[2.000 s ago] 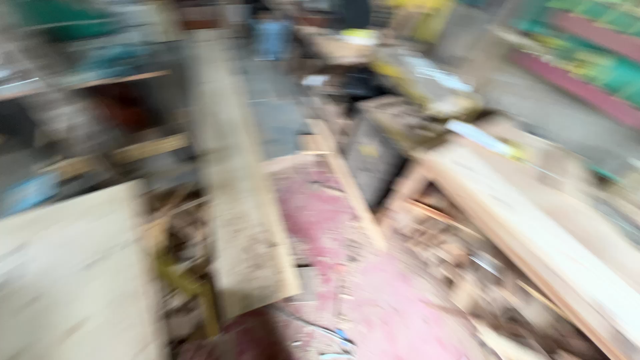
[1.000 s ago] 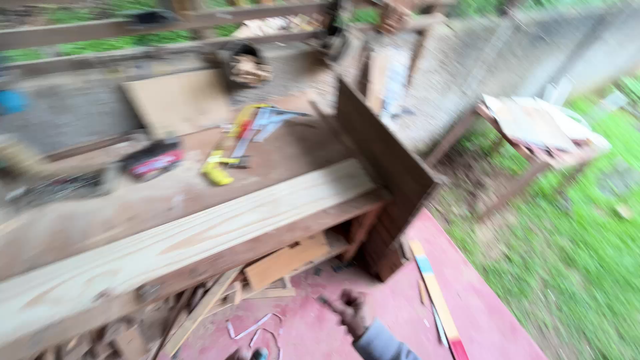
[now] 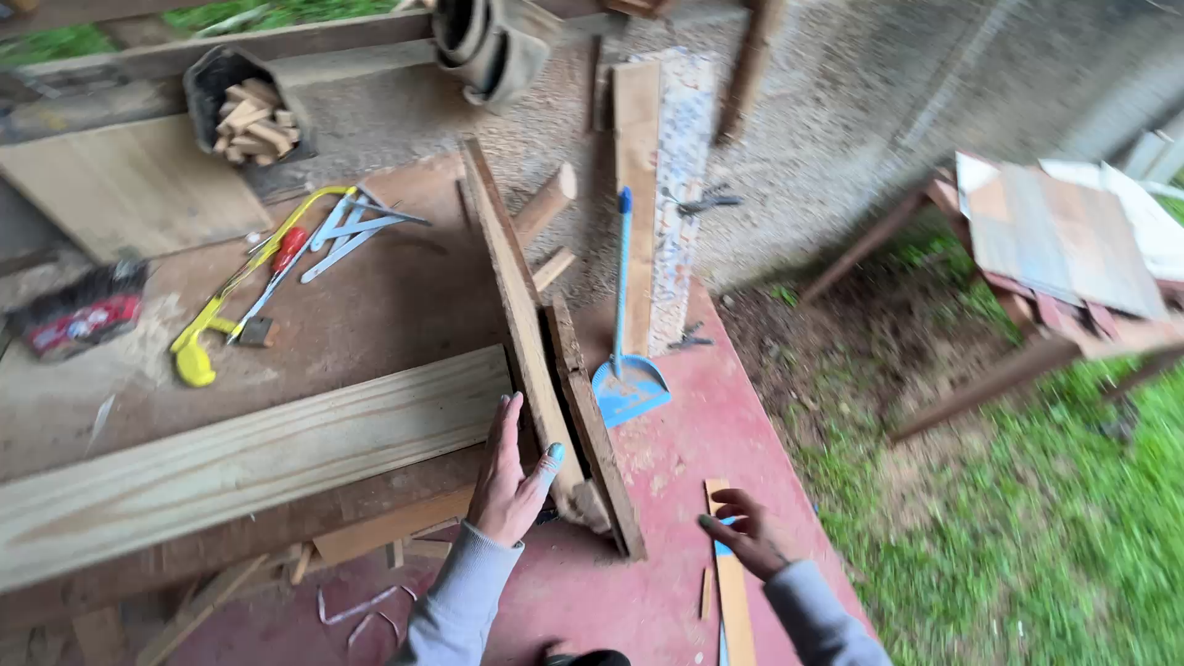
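Observation:
My left hand [image 3: 511, 476] is open, fingers pointing up, at the right end of a pale planed board [image 3: 259, 462] on the wooden workbench [image 3: 407, 305]. It is beside an upright plank [image 3: 525, 324] at the bench end; whether it touches is unclear. A second rough plank [image 3: 592, 435] leans just right of it. My right hand [image 3: 751, 532] hangs open with fingers curled, holding nothing, above a narrow wooden strip [image 3: 735, 592] with a blue band. On the bench lie a yellow hacksaw [image 3: 231, 287], a red-handled screwdriver [image 3: 289, 252], metal squares [image 3: 350, 231] and a brush [image 3: 81, 310].
A blue dustpan [image 3: 632, 388] stands on the red floor [image 3: 675, 453], near boards leaning on the wall. Wood offcuts fill a black container [image 3: 245, 111]. A rough outdoor table [image 3: 1064, 240] stands on the grass at right. A thin looped strip [image 3: 365, 615] lies on the floor.
The view has swung from a cluttered floor to the bench end and come closer to it. My left hand, barely in view at the bottom edge a second ago, is now raised beside the upright plank.

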